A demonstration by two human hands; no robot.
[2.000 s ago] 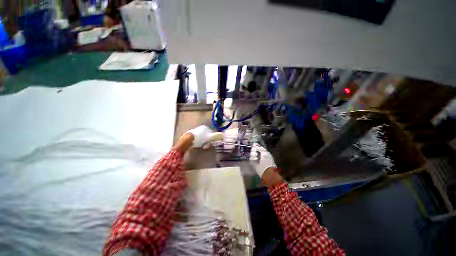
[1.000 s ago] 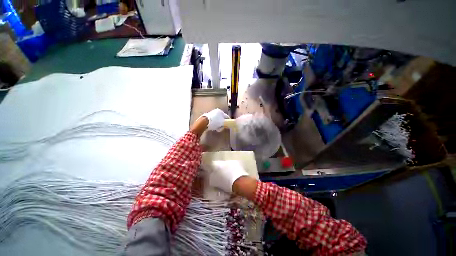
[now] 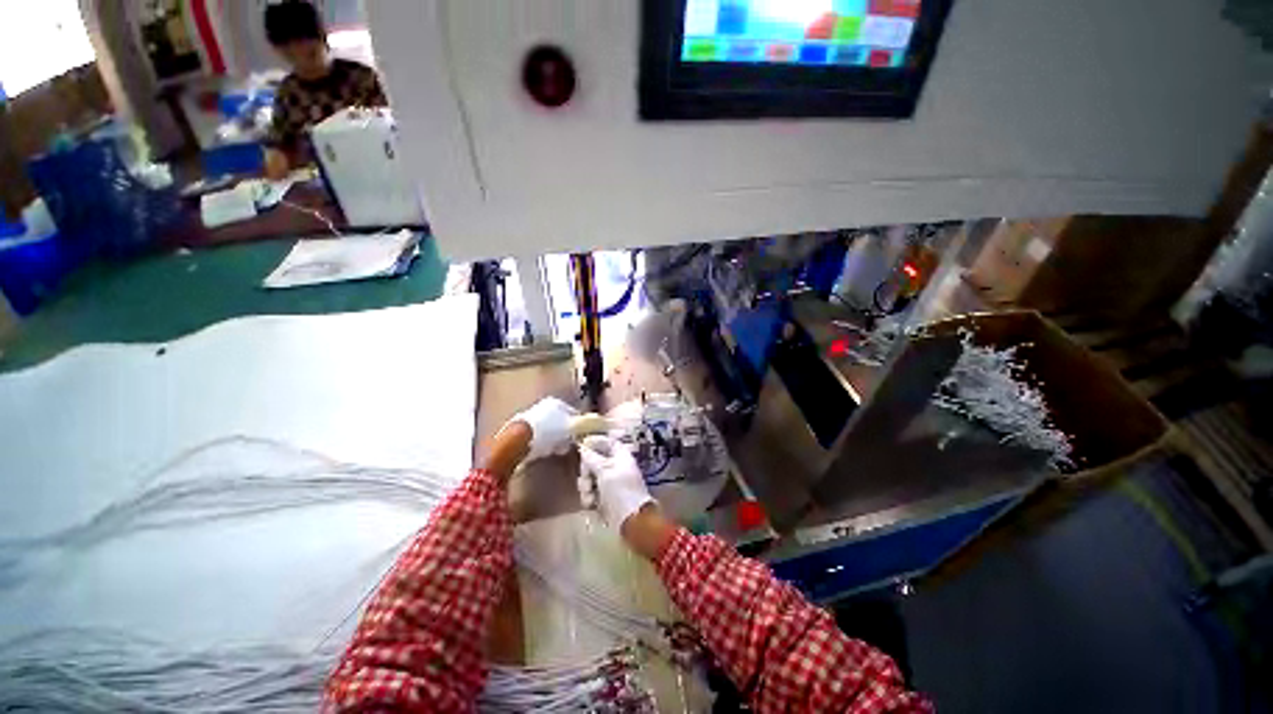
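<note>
My left hand [image 3: 545,426], white-gloved with yellowish fingertips, is at the left edge of the round rotary table [image 3: 705,481]. My right hand [image 3: 614,479], also white-gloved, is just below it, fingers bent towards the left fingertips. Whether either holds a cable is too small to tell. Small silver fixtures [image 3: 670,437] sit on the disc, right beside my hands. White cables [image 3: 300,481] lie across the white sheet [image 3: 349,360]. Some cross the cream feed board [image 3: 566,558], with dark-red ends [image 3: 621,677] near the bottom edge.
A red button [image 3: 751,515] is by the disc. A grey sheet-metal guard [image 3: 880,439] and carton [image 3: 1131,405] with white output pieces [image 3: 998,398] are at right. Above are the touchscreen [image 3: 796,70] and dark-red round button [image 3: 547,76]. A person [image 3: 321,84] sits at back left.
My right hand has moved from over the feed board up to the disc beside my left hand. The disc, blurred one second ago, now shows its fixtures. The view has tilted up, showing the touchscreen.
</note>
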